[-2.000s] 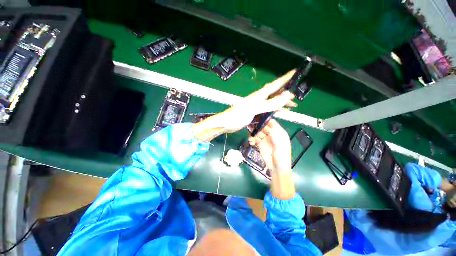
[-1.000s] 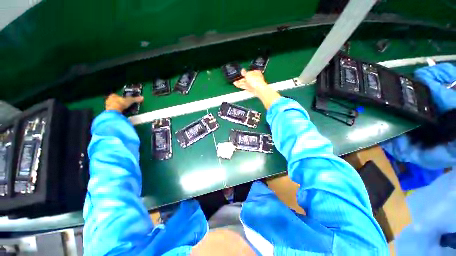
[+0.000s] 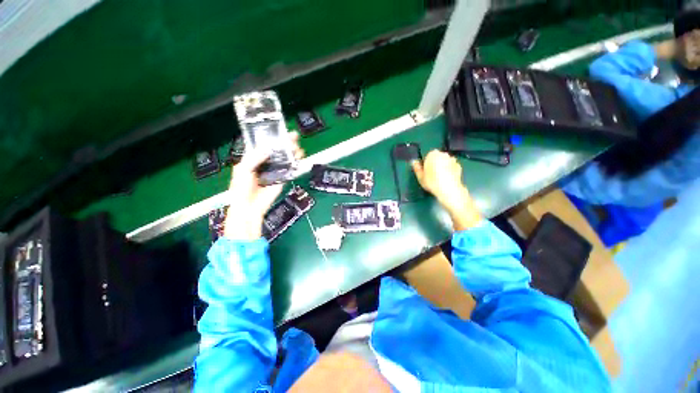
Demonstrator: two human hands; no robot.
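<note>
My left hand holds a phone unit raised above the rail, its silvery board end up and its lower end between my fingers. My right hand is at a thin black frame on the bench, thumb and curled fingers on its right edge. Phone units lie on the bench between my hands: one near the rail, one nearer me, and a tilted one beside my left wrist. Another is partly hidden behind that wrist. A cream-white lump lies beside the nearer unit.
Black foam trays are stacked at left; another at right holds units. Black frames and a blue item lie near it. The green belt beyond the metal rail carries units. A slanted post rises from the rail. A blue-sleeved person is at right.
My left hand has come off the belt and now holds up a phone unit. My right hand has left the belt unit and moved right to the thin frame. The view has turned right.
</note>
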